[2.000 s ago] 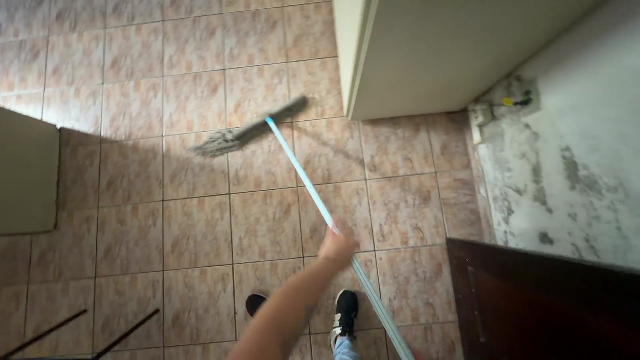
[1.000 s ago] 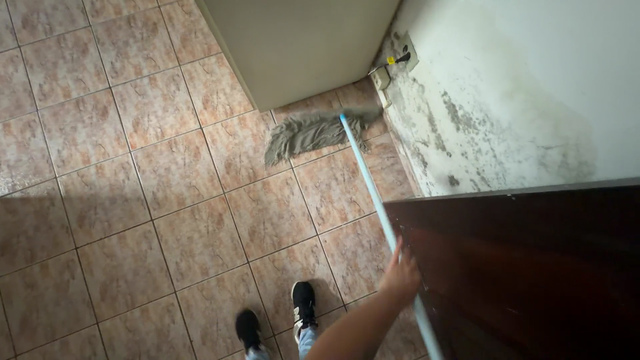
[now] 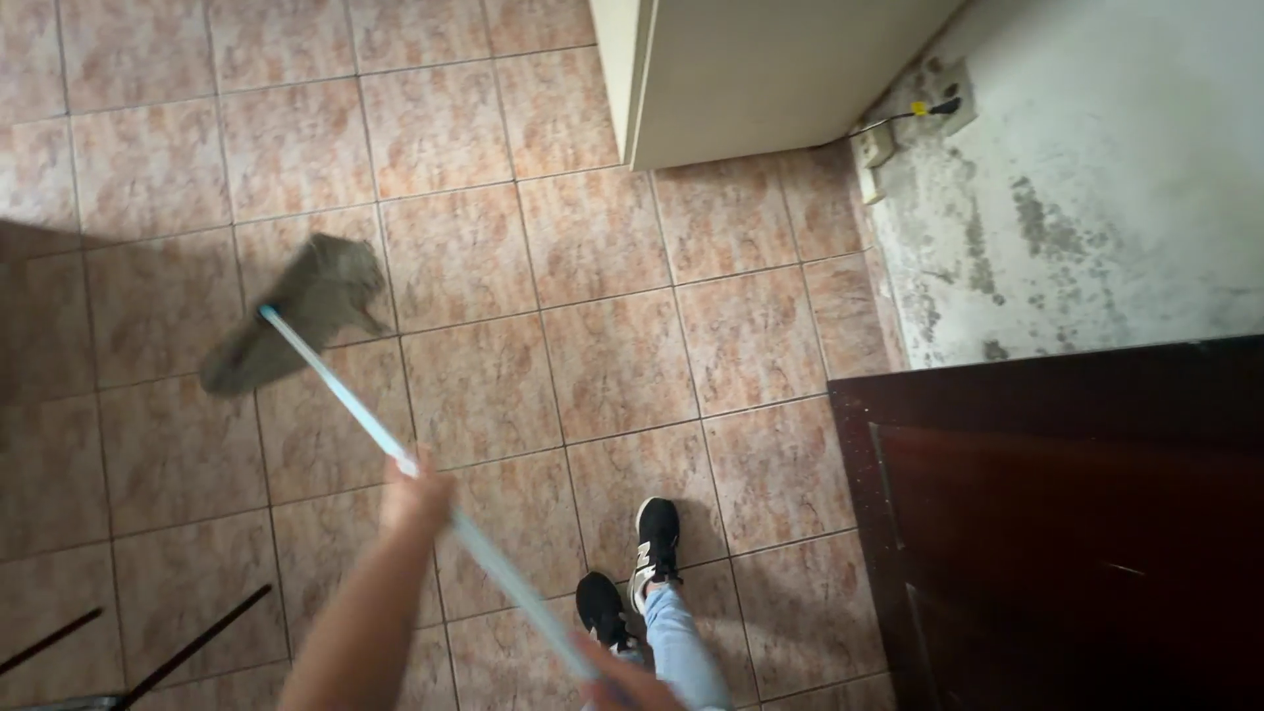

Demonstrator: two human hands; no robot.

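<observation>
My left hand grips the middle of a pale blue mop handle. Lower down, at the bottom edge, my right hand is closed around the same handle, blurred and partly cut off by the frame. The handle slants up to the left and joins a grey cloth mop head, which lies spread and blurred over the pink-brown floor tiles. Its strands spread toward the right of the handle's joint.
My feet in black sneakers stand at the bottom centre. A dark wooden door is at the lower right. Above it are a stained wall with an outlet and cable, and a cream cabinet. Dark thin legs show lower left.
The mop head has moved left, away from the cabinet corner and wall where it lay one second ago. My left hand has swung left with the handle. My right hand has come into view.
</observation>
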